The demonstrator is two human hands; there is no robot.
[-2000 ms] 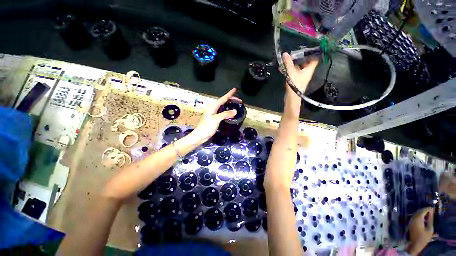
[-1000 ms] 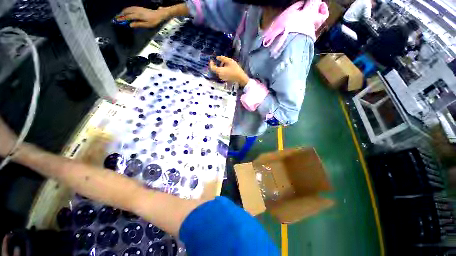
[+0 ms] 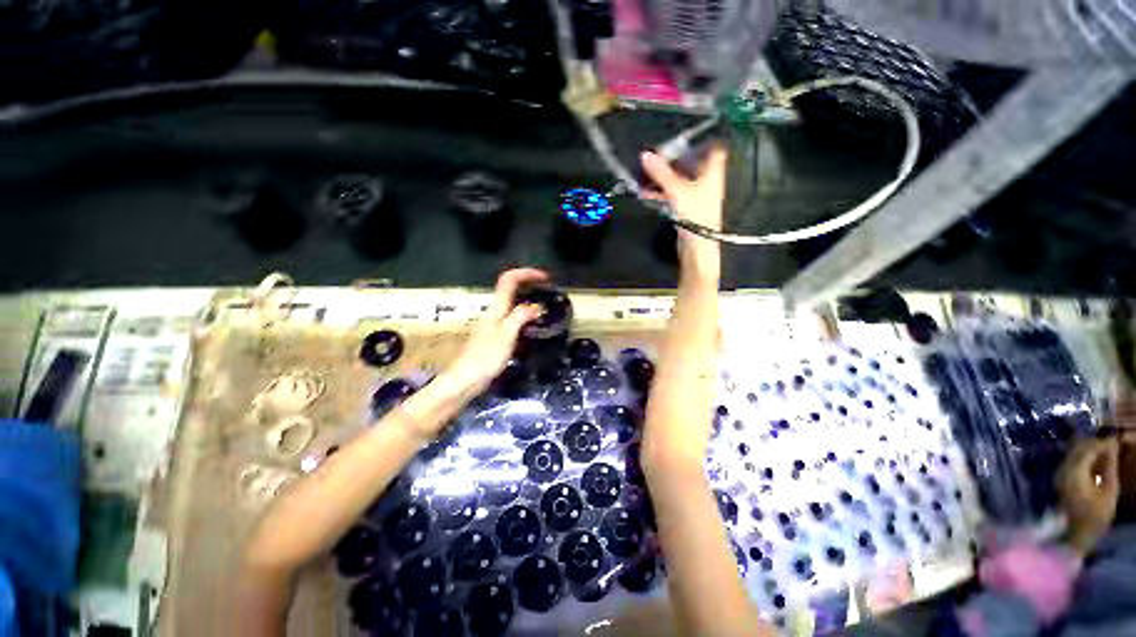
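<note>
My left hand (image 3: 483, 345) is closed around a black cylindrical unit (image 3: 543, 326) at the far edge of the blister tray. My right hand (image 3: 693, 184) is raised over the belt by the green fitting, with a slim tool (image 3: 685, 143) at its fingers; blur hides the exact grip. Round black discs (image 3: 544, 459) lie in rows in the shiny blister tray (image 3: 463, 469), partly covered by my forearms. A single loose disc (image 3: 381, 347) lies on the board at the tray's upper left.
Several black units stand on the dark belt (image 3: 137, 162), one with a shining blue top (image 3: 586, 207). A pale hose (image 3: 899, 168) loops at upper right beside a slanting metal post (image 3: 959, 187). Cream rings (image 3: 290, 436) lie left. A whitish neighbouring tray (image 3: 835, 485) and another person's hand (image 3: 1091, 479) are right.
The view swung right to the neighbour, then returned to the bench. Compared with two seconds ago, the blue-topped unit appears farther right; my left hand is still at a black unit.
</note>
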